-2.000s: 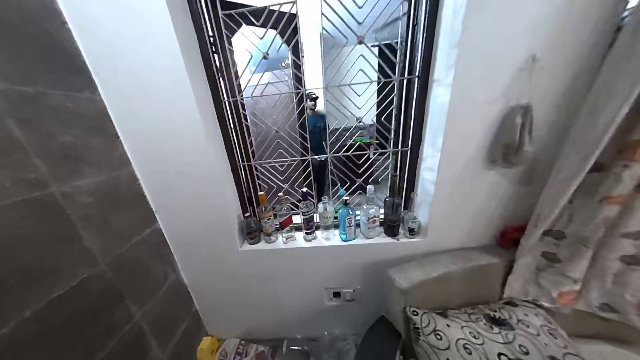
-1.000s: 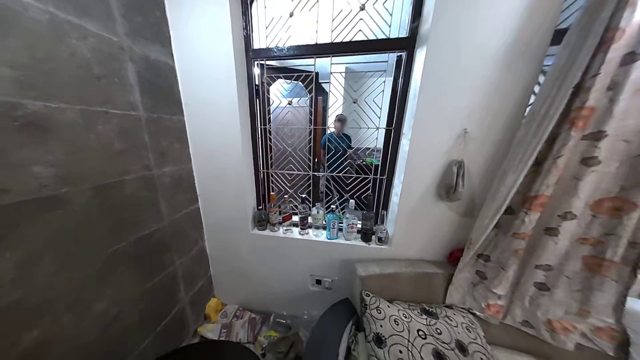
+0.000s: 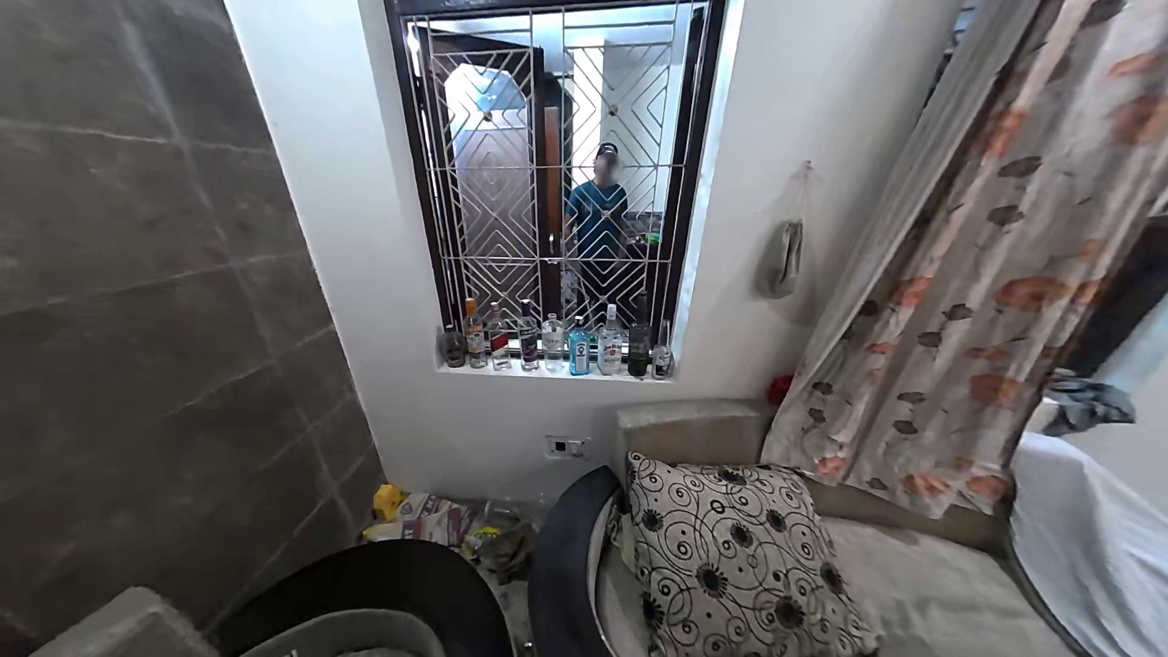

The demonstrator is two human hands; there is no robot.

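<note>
Neither my left hand nor my right hand is in the head view. Several glass bottles stand in a row on the white window sill (image 3: 557,374), among them a blue bottle (image 3: 579,347), an orange-capped bottle (image 3: 474,335) and a dark bottle (image 3: 639,341). Behind them is a window with a metal grille (image 3: 488,210). Through it a person (image 3: 598,214) in a dark cap and teal shirt is seen standing.
A patterned cushion (image 3: 730,557) rests on a beige sofa (image 3: 922,575). A floral curtain (image 3: 995,292) hangs at the right. Plastic bags (image 3: 433,520) lie in the corner behind a black-rimmed round seat (image 3: 383,570). A small bag (image 3: 785,260) hangs on the wall.
The view has shifted, bringing more of the sofa and the black-rimmed seat into sight. The bottles stay in their row on the sill.
</note>
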